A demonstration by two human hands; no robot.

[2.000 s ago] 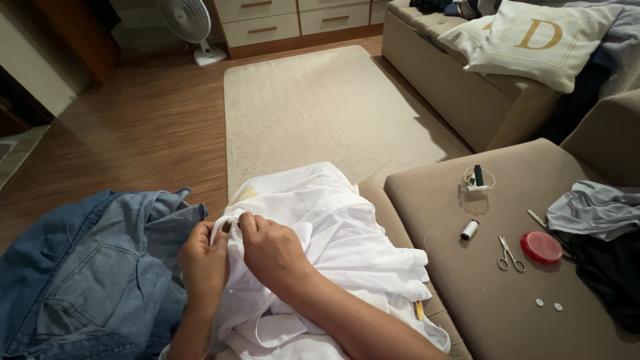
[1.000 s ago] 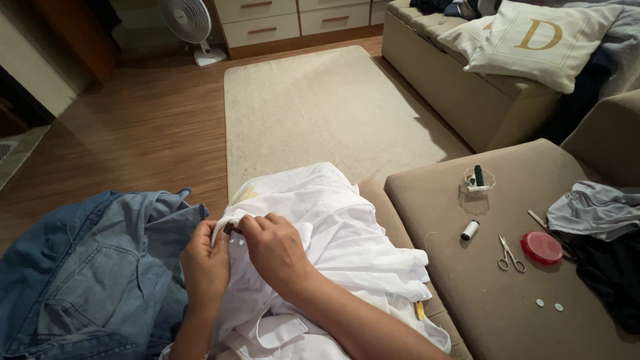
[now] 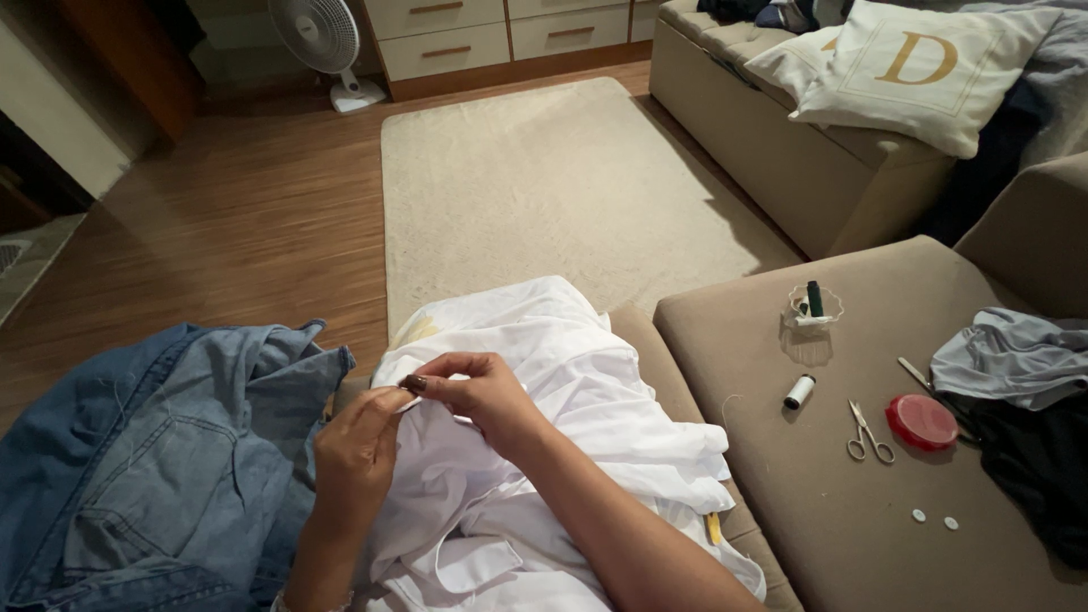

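White fabric (image 3: pixel 544 365) lies spread over my lap in loose folds. My left hand (image 3: pixel 361 433) pinches an edge of it at the upper left. Against it, my right hand (image 3: pixel 480 391) has thumb and forefinger closed on the same edge, with dark nails showing. Whether a needle or button sits between the fingertips cannot be seen. Right of the fabric, on the sofa seat, lie a white thread spool (image 3: pixel 800 392), small scissors (image 3: pixel 867 433), a round red container (image 3: pixel 921 422) and two white buttons (image 3: pixel 935 519). A clear scalloped dish (image 3: pixel 837 308) holds a dark green spool (image 3: pixel 815 298).
Blue denim garments (image 3: pixel 153 459) are heaped at the left. Grey cloth (image 3: pixel 1011 357) and black cloth (image 3: pixel 1037 467) lie at the right sofa edge. Beyond are a beige rug (image 3: pixel 544 187), a white fan (image 3: pixel 319 38), drawers (image 3: pixel 442 51) and a bench (image 3: pixel 765 136) with cushions.
My right hand has shifted slightly at the fabric edge, and its fingertips now meet those of my left hand. The left hand has turned a little. The objects on the sofa have not moved.
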